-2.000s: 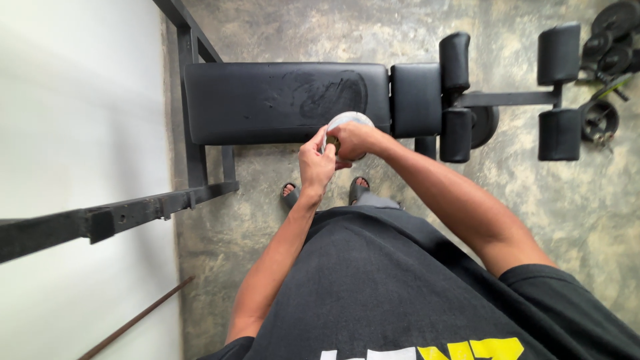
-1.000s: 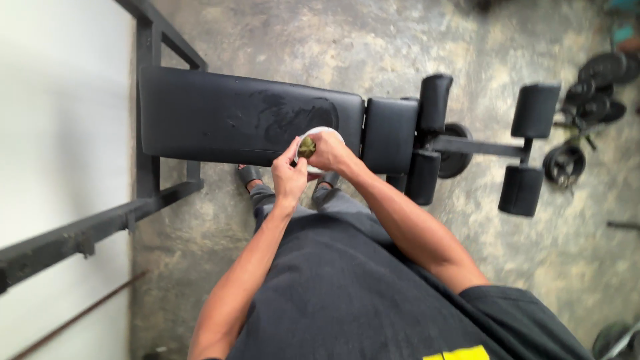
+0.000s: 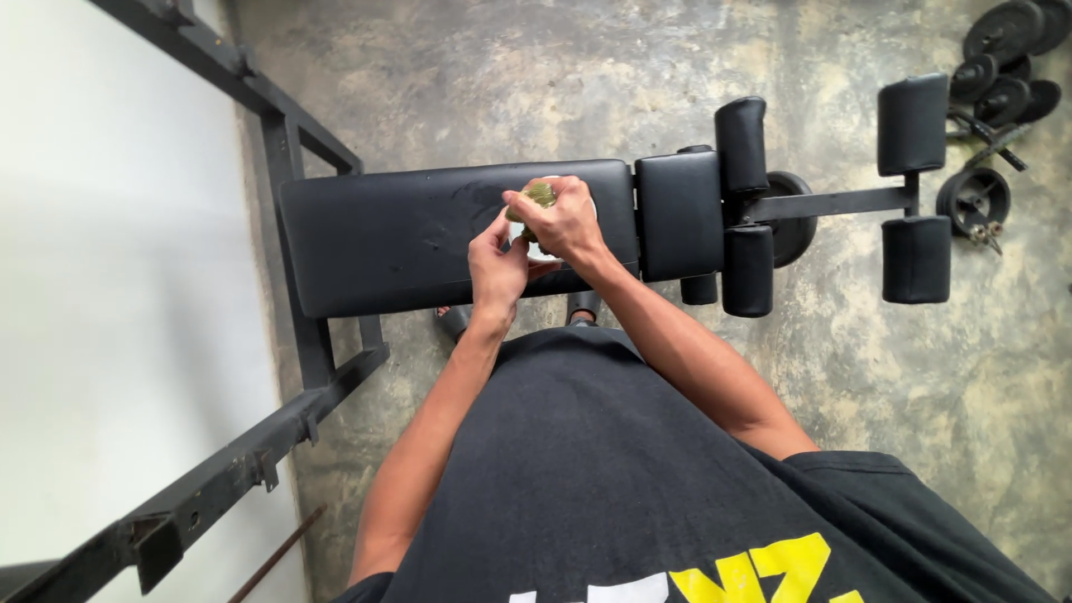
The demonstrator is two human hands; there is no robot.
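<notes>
My left hand (image 3: 501, 264) holds a small white container (image 3: 548, 248) from its near left side, above the black padded weight bench (image 3: 377, 243). In my right hand (image 3: 568, 219) is a crumpled green sponge or cloth (image 3: 541, 196), gripped over the container; which of the two it is I cannot tell. Much of the container is hidden behind my fingers. Dark wet-looking smears show on the bench pad beside my hands.
A black steel rack (image 3: 280, 431) stands at the left by a white wall. Foam leg rollers (image 3: 913, 126) extend from the bench on the right. Weight plates (image 3: 1002, 32) lie on the concrete floor at the upper right. A rusty rod (image 3: 278, 554) leans at the lower left.
The green item shows more above the container than two seconds ago, and my right hand now grips it from above. The view has shifted.
</notes>
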